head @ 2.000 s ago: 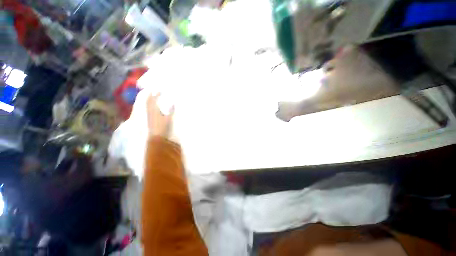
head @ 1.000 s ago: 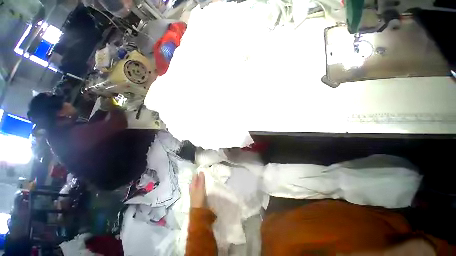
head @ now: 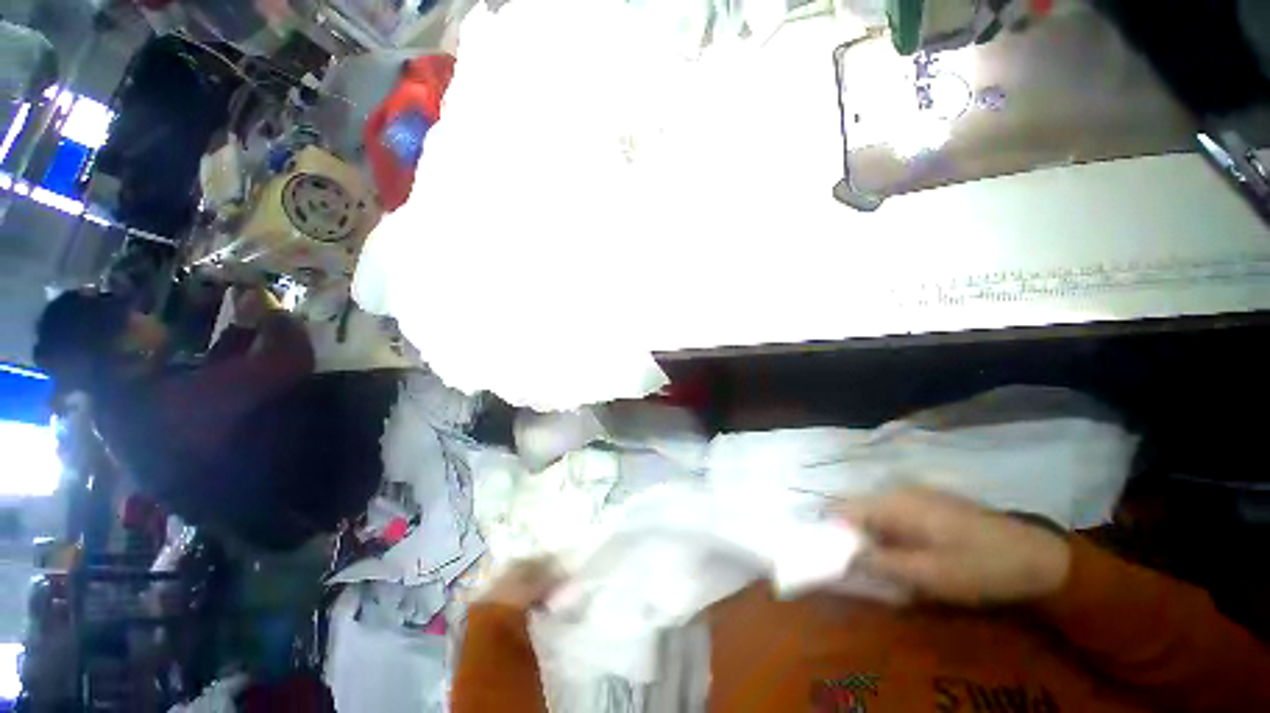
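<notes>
A white fabric piece [head: 669, 557] lies across my lap. My right hand [head: 961, 546] pinches its right end in front of my body. My left hand [head: 522, 582] is at the cloth's left side, small and blurred, with its fingers partly hidden; I cannot tell whether it grips. More white cloth [head: 1003, 453] lies along the lap below the table edge. A large, glaringly bright garment pile [head: 529, 237] covers the left part of the table. The needle plate and bed plate [head: 1031, 119] show at the upper right.
The white table [head: 1086, 244] has a printed ruler edge. The sewing machine's green edge [head: 904, 21] is at the top. A red shiny bag [head: 404, 132] is behind the pile. Another person [head: 237, 432] sits at the left near a cream machine part [head: 318, 202]. White pieces [head: 432, 488] hang between us.
My right hand has come into clear view and taken hold of the cloth. My left hand has moved down slightly, and the fabric piece now spreads between the hands. The view has shifted.
</notes>
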